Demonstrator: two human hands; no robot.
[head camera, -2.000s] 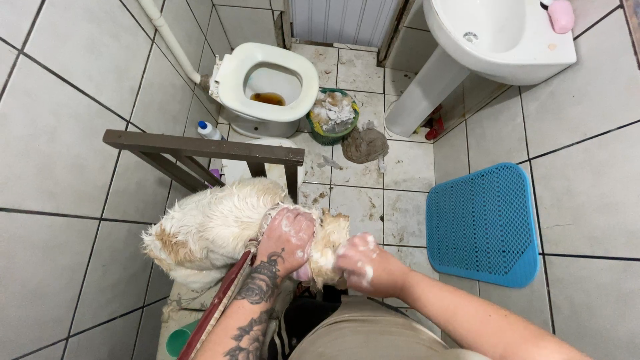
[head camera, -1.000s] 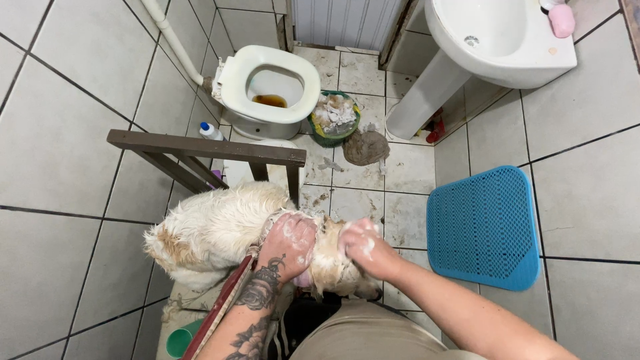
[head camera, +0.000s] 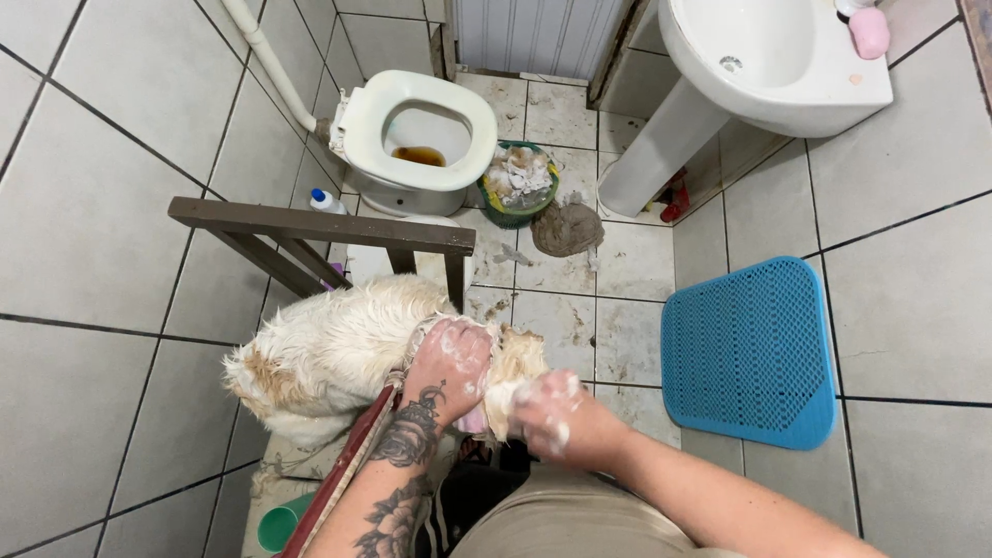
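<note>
A wet white and tan dog (head camera: 341, 341) stands below a brown wooden frame, its body to the left and its head between my hands. My left hand (head camera: 453, 360), with suds on its back, is closed on a pale rope or cloth collar (head camera: 418, 337) at the dog's neck. Foam covers the fingers of my right hand (head camera: 550, 415), which touches the side of the dog's head (head camera: 515, 364); its fingers are blurred and partly hidden. Beside my left forearm runs a red strip with a pale edge (head camera: 349, 465).
A brown wooden rail (head camera: 325, 225) crosses above the dog. Beyond it are a toilet (head camera: 480, 139), a full waste basket (head camera: 504, 217) and a brown rag (head camera: 567, 230). A pedestal sink (head camera: 775, 116) and blue perforated mat (head camera: 748, 353) are right. A green cup (head camera: 283, 523) lies lower left.
My right hand was on top of the dog's head one second ago and is now lower, at the side of the head. My left hand has stayed at the neck.
</note>
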